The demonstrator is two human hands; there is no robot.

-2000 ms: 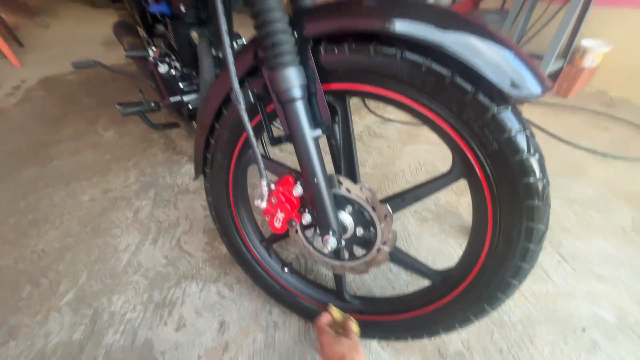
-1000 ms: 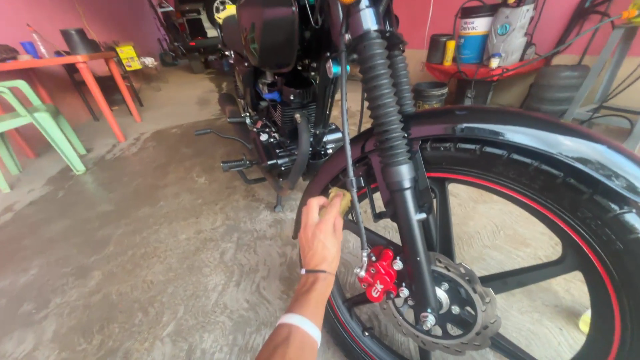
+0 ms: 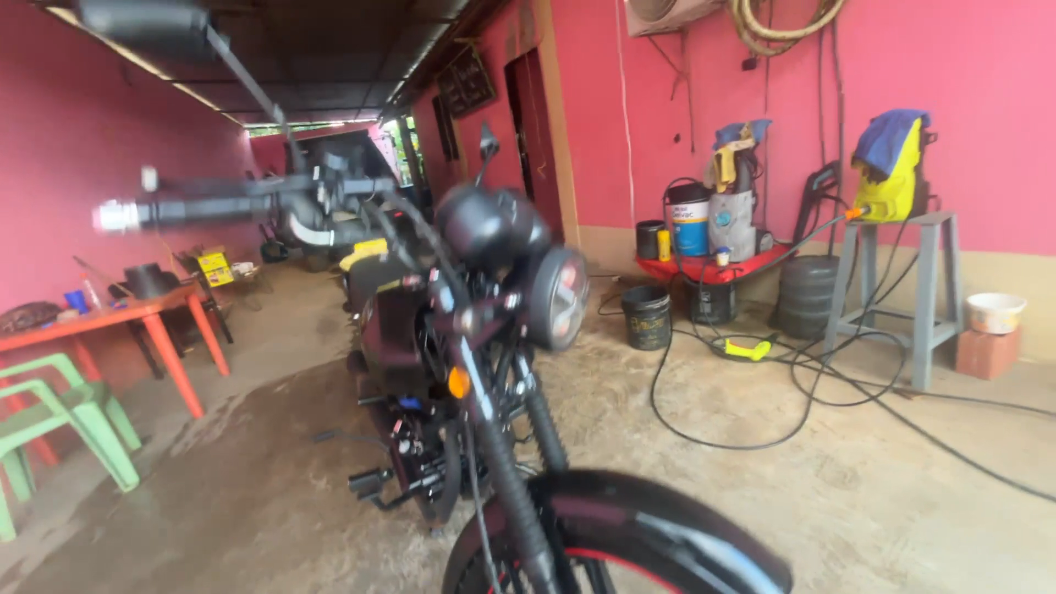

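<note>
Neither my left hand nor my right hand shows in the view of now. A dark motorcycle stands upright in the middle, its front toward me. Its front fender (image 3: 660, 528) is at the bottom, above a wheel with a red rim stripe, mostly cut off by the frame. The round headlight (image 3: 561, 299) faces right, and an orange turn signal (image 3: 459, 382) sits beside the fork (image 3: 503, 462). The handlebar grip (image 3: 190, 210) reaches left, slightly blurred, with a mirror (image 3: 148, 25) above it.
At left stand an orange table (image 3: 107, 318) and a green plastic chair (image 3: 74, 404). To the right are a red table (image 3: 734, 271) with buckets, a black bucket (image 3: 646, 320), a yellow pressure washer (image 3: 891, 173) on a grey metal stand (image 3: 932, 280), and a black hose (image 3: 726, 447) looping over the floor.
The view has swung up from the front wheel to the handlebar and the room. The hand that held a small yellowish piece by the fender one second ago is out of view.
</note>
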